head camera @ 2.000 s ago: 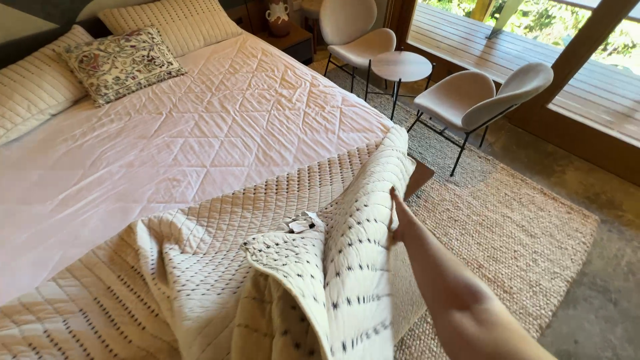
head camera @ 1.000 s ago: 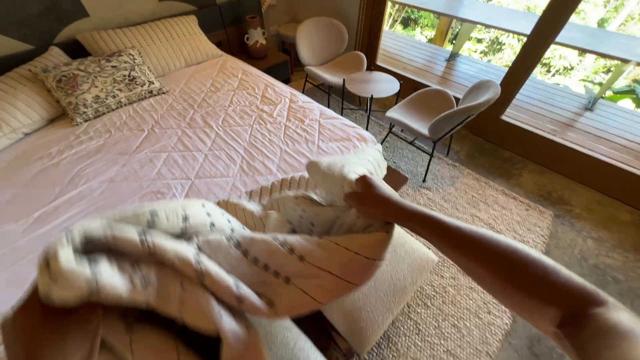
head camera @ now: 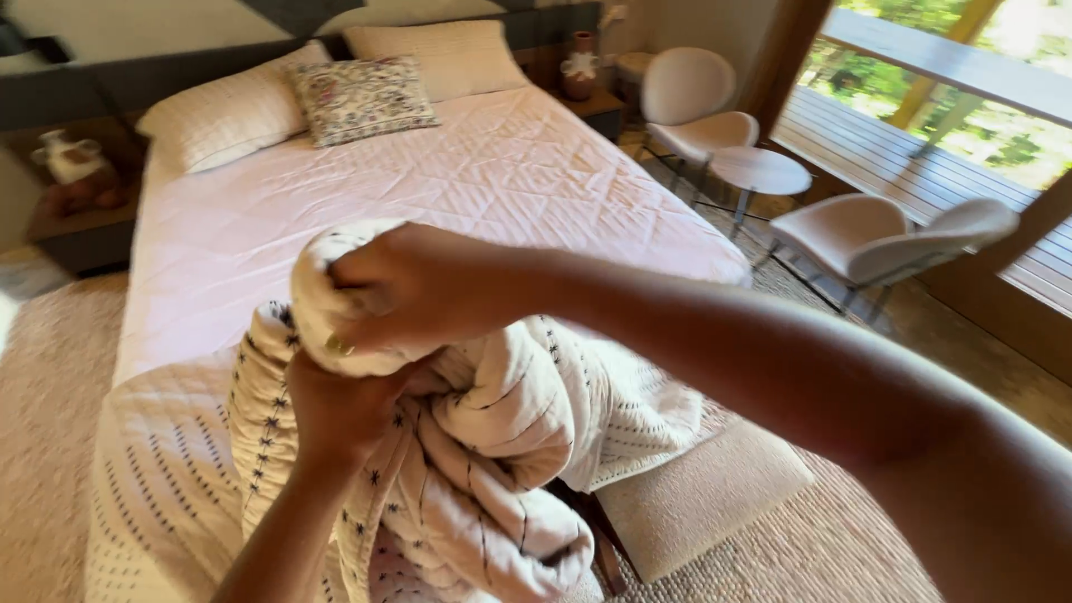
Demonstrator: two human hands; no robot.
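Observation:
A cream quilt with dark stitched marks (head camera: 502, 410) is bunched up over the foot of the bed, part of it lying flat at the lower left. My right hand (head camera: 419, 289) grips a thick roll of it from above. Just below, my left hand (head camera: 347, 410) is closed around the gathered folds, its fingertips hidden in the cloth. The two hands are close together. Beyond them lies the bed's pale pink quilted cover (head camera: 469, 193), wrinkled on top.
Two striped pillows (head camera: 226, 109) and a patterned cushion (head camera: 364, 100) lie at the headboard. Nightstands with vases flank the bed. An upholstered bench (head camera: 703, 494) stands at its foot on a woven rug (head camera: 804, 561). Two chairs (head camera: 846, 239) and a round table (head camera: 760, 171) stand right, near the glass.
My right hand has moved left across the bed with the quilt, next to my left hand, which was at the lower left edge one second ago. The quilt is now gathered. The view has turned left.

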